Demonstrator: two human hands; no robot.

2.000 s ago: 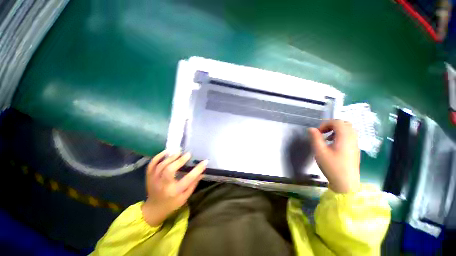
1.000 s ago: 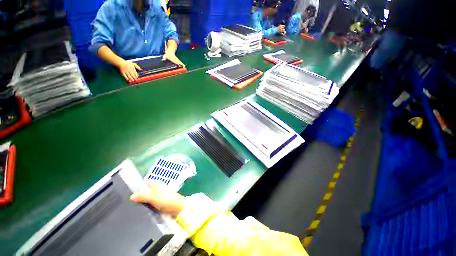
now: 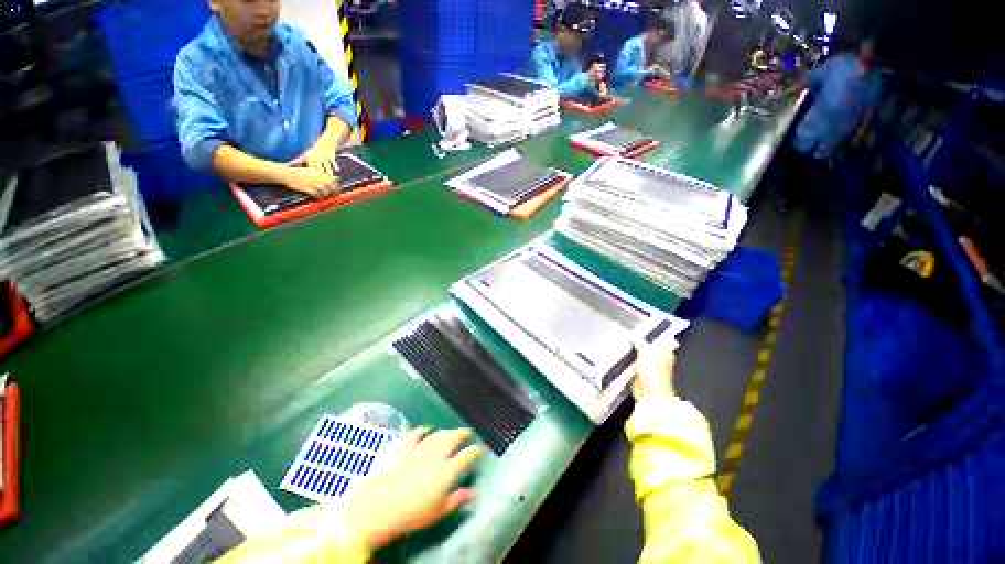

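Observation:
A grey laptop bottom cover [image 3: 568, 314] lies on white foam and layered sheets near the table's right edge. My right hand [image 3: 655, 369] grips its near right corner, with the fingers over the edge. My left hand [image 3: 424, 479] is open and empty, fingers apart, over the table. Beside it lie the small pad sheet [image 3: 334, 454] with rows of dark-blue bars and the foot strip sheet [image 3: 468, 380] with long black strips. The small pad sheet's lower right lies close to my left hand and sleeve.
A tall stack of covers [image 3: 650, 220] stands beyond the gripped cover. White foam with a grey panel [image 3: 220, 523] shows at the bottom left, cut off. Across the green table [image 3: 298, 297], a person in blue works over a red-orange tray [image 3: 320, 204]. Another stack [image 3: 77, 237] stands left.
My right hand has moved from the near cover at the lower left to the cover by the stack. My left hand has come into view. The pile under that cover looks thicker.

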